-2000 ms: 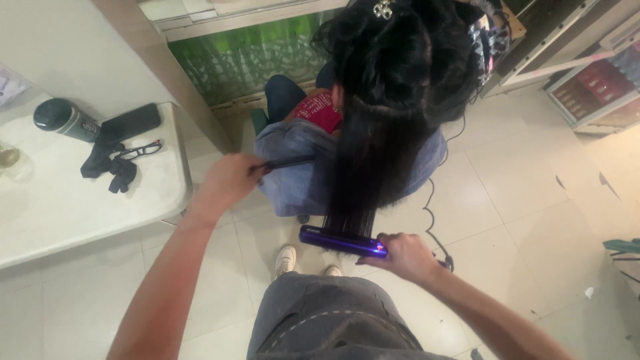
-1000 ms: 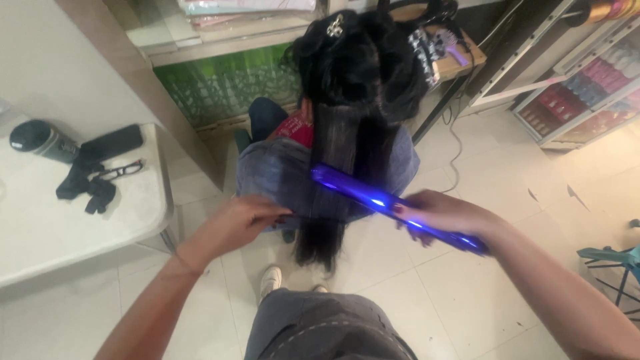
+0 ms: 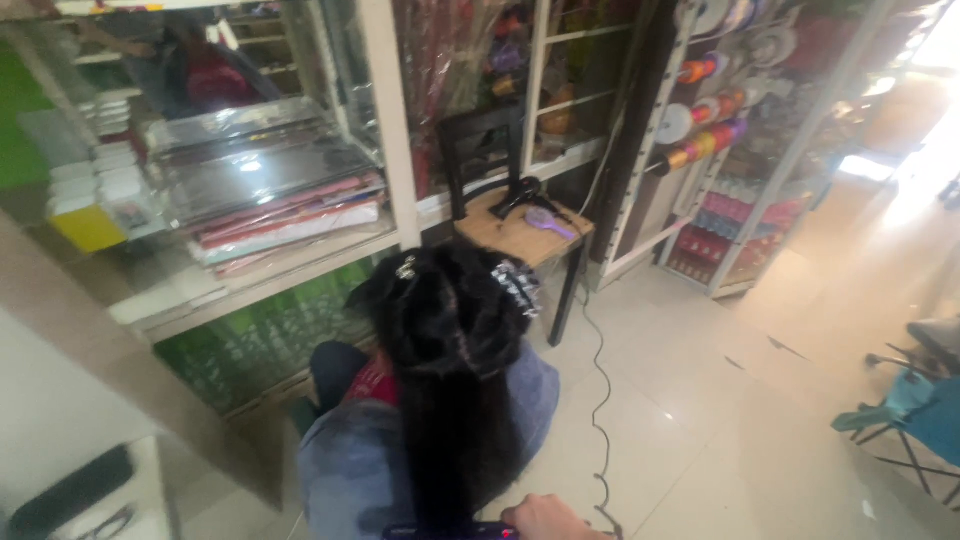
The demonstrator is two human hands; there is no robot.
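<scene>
At the bottom edge, my right hand (image 3: 551, 517) grips a dark hair straightener (image 3: 450, 531), which lies across the lower end of the long black hair (image 3: 461, 442) of a seated person. Whether its plates are closed on the hair cannot be told. The upper hair is pinned up with a shiny clip (image 3: 406, 267) at the left and a patterned claw clip (image 3: 517, 286) at the right. A blue denim garment (image 3: 349, 465) covers the person's shoulders. My left hand is outside the frame.
A wooden chair (image 3: 480, 236) ahead holds a black hair dryer (image 3: 521, 196) and a purple hairbrush (image 3: 549, 222). A cord (image 3: 598, 405) runs over the floor to the right. Glass display cabinets (image 3: 397, 120) stand in front, a white table (image 3: 154, 480) at lower left, a teal folding chair (image 3: 930, 420) at right.
The view has tilted up strongly. The straightener, raised slantwise over the hair one second ago, now lies level near the hair's lower end. My left hand has left the view.
</scene>
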